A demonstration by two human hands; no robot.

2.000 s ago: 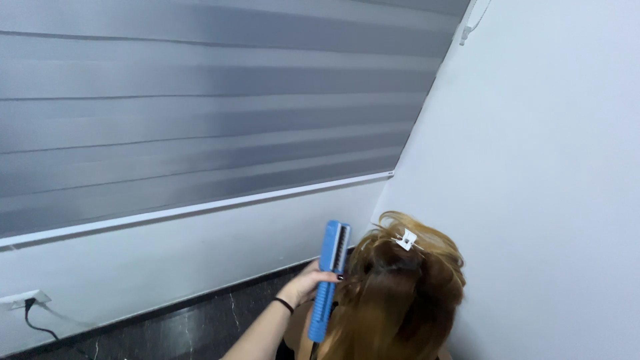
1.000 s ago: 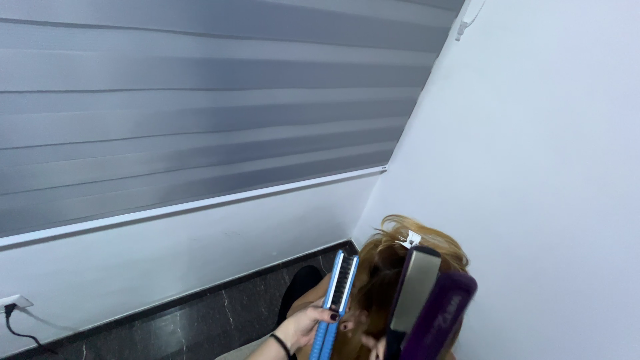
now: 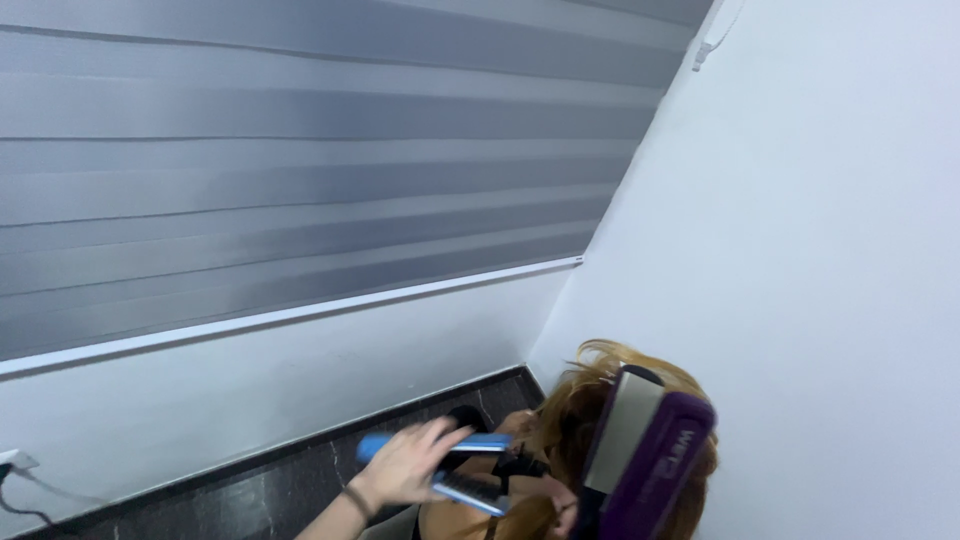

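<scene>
My left hand (image 3: 409, 465), blurred and with a dark band at the wrist, holds a blue hinged straightening comb (image 3: 472, 491); its two arms are spread, with dark bristles showing on the lower one. At the lower right, a purple hair straightener (image 3: 660, 465) with pale plates stands apart at its tips in front of a seated person's reddish-blond hair (image 3: 600, 367). My right hand (image 3: 559, 506) is partly visible beside the straightener's lower end, its fingers at a strand of hair (image 3: 525, 519); the straightener's handle runs out of the frame. The plates hide much of the head.
A grey striped roller blind (image 3: 337, 172) covers the upper left. A white wall (image 3: 810, 262) rises close on the right of the seated person. Dark marbled flooring (image 3: 247, 495) lies below, and a socket with a plugged-in cord (image 3: 19, 459) is at the lower left.
The purple straightener, absent two seconds ago, came into view one second ago and remains before the hair. The blue comb has turned from upright to nearly sideways, and its arms have spread.
</scene>
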